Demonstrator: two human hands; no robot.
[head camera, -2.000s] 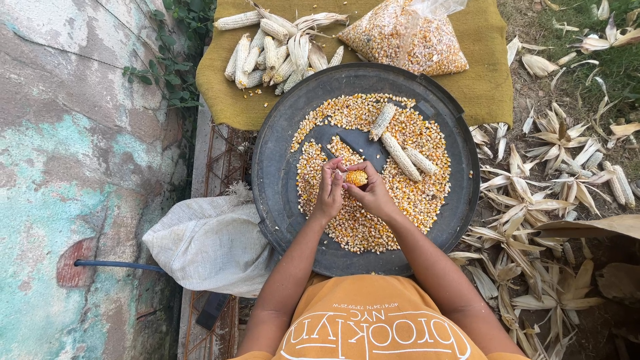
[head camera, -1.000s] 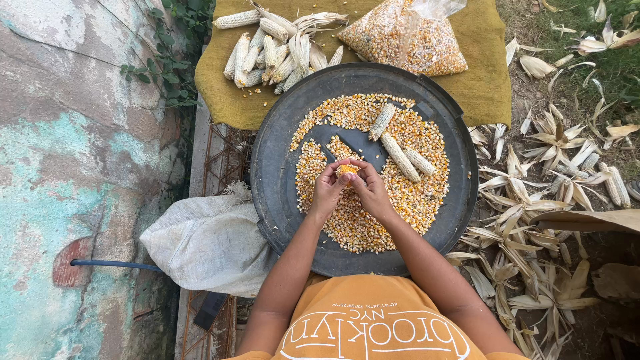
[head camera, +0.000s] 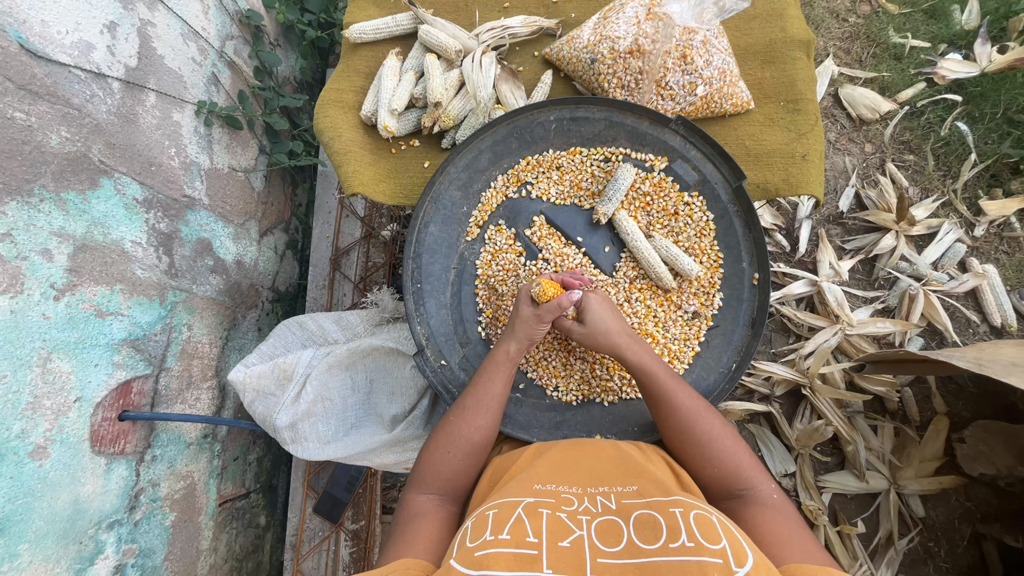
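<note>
My left hand (head camera: 530, 318) is closed around an ear of corn (head camera: 546, 290) whose yellow-orange kernels show at one end. Pressed against it from the right, my right hand (head camera: 594, 320) has its fingers curled at the ear's other end, which the fingers mostly hide. Both hands are over a round, dark, shallow tray (head camera: 444, 264) holding a wide layer of loose corn kernels (head camera: 672, 320). Among the kernels beyond my hands lie a bare corncob (head camera: 614, 193), a longer cob (head camera: 642, 250) and another one (head camera: 675, 256) beside it.
Shelled cobs (head camera: 436, 80) are heaped on a mustard cloth (head camera: 780, 120) with a clear plastic bag of kernels (head camera: 656, 60). A white woven sack (head camera: 344, 384) touches the tray's left side. Dry husks (head camera: 840, 320) litter the ground at right; a peeling wall (head camera: 120, 240) stands at left.
The ear has turned in my hands, so its kernelled end now points up and left. Both hands have stayed together above the tray.
</note>
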